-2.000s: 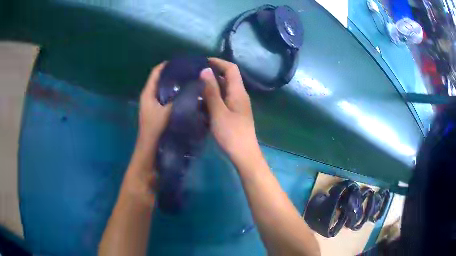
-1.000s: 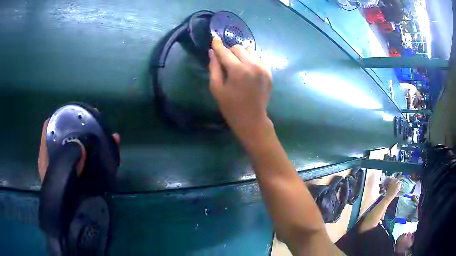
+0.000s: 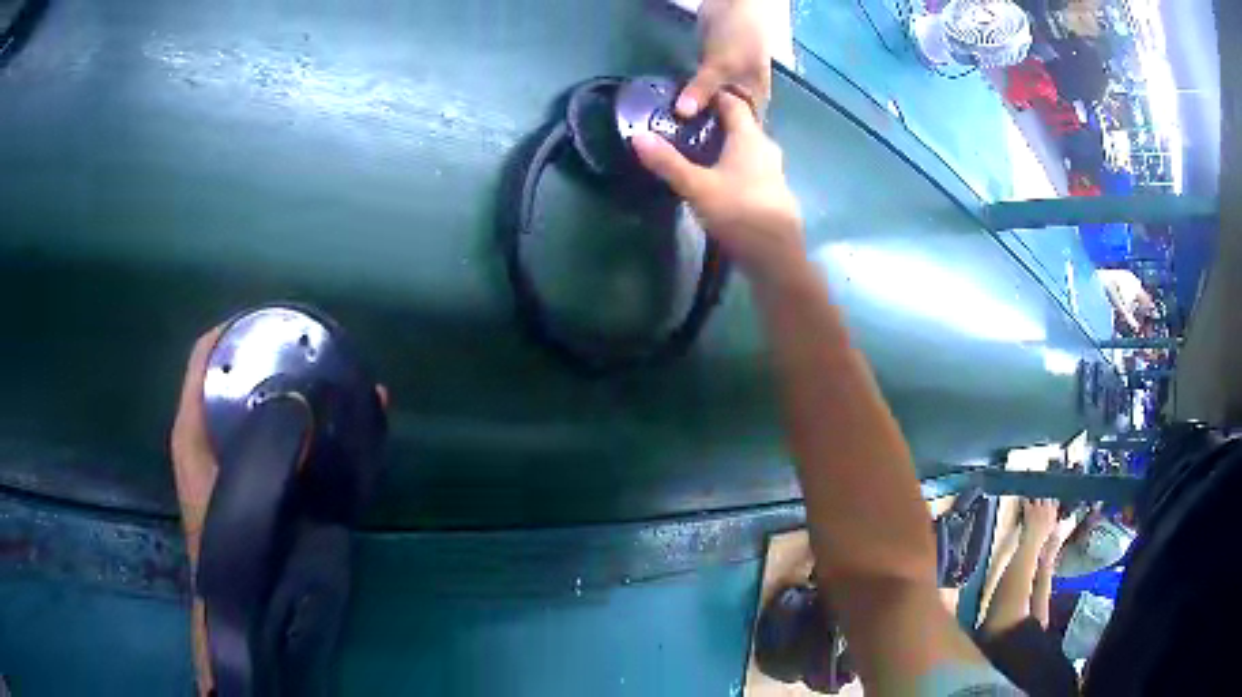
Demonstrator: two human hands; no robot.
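Note:
My left hand (image 3: pixel 191 422) holds a pair of black headphones (image 3: pixel 252 504) at the lower left, over the belt's near edge. The ear cup and headband cover most of this hand. A second pair of headphones (image 3: pixel 529 266) lies on the green belt, its headband arch towards me. My right hand (image 3: pixel 736 170) reaches across and pinches this pair's shiny ear cup (image 3: pixel 646 112) between thumb and fingers. Another person's hand (image 3: pixel 738 52) comes in from the top and touches the same ear cup.
The dark green belt (image 3: pixel 409 245) runs across the view above the teal bench (image 3: pixel 545 613). More black headphones (image 3: pixel 797 633) lie on a tan board (image 3: pixel 774 565) at the lower right. Another person's forearms (image 3: pixel 1028 572) show beyond. A small fan (image 3: pixel 983 30) stands across the belt.
My left hand has carried its headphones from in front of me to the left. My right hand has let go of them and taken hold of the belt pair. Another person's hand has come in.

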